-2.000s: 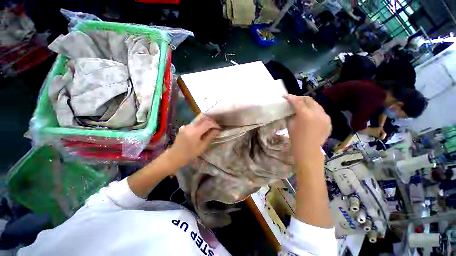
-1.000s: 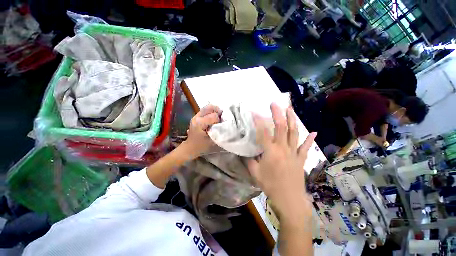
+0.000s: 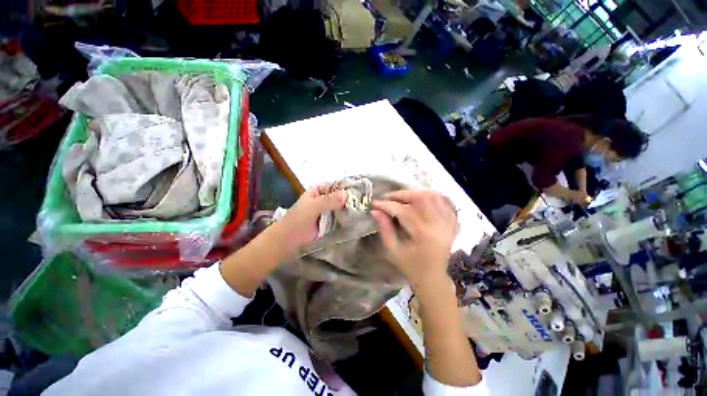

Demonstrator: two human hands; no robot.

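Note:
A beige-grey printed garment piece (image 3: 341, 274) hangs from my hands over the near edge of the white table (image 3: 341, 139). Its upper part is bunched into a small gathered bundle with pale layered edges. My left hand (image 3: 310, 216) grips the left side of this bundle. My right hand (image 3: 419, 232) is at its right side, with thumb and fingertips closed on the cloth edge. The two hands are close together above the table. The lower cloth hangs in loose folds near my lap.
A green basket (image 3: 147, 226) lined with plastic holds similar cloth at the left, on a red basket (image 3: 245, 166). Another green basket (image 3: 77, 302) is below. A JUKI overlock machine (image 3: 515, 317) is at the right. A masked person in dark red (image 3: 543, 147) works beyond.
The cloth, earlier stretched between both hands, is now bunched. My right hand, open and spread a second ago, has closed its fingertips on the bundle. The whole view has shifted slightly.

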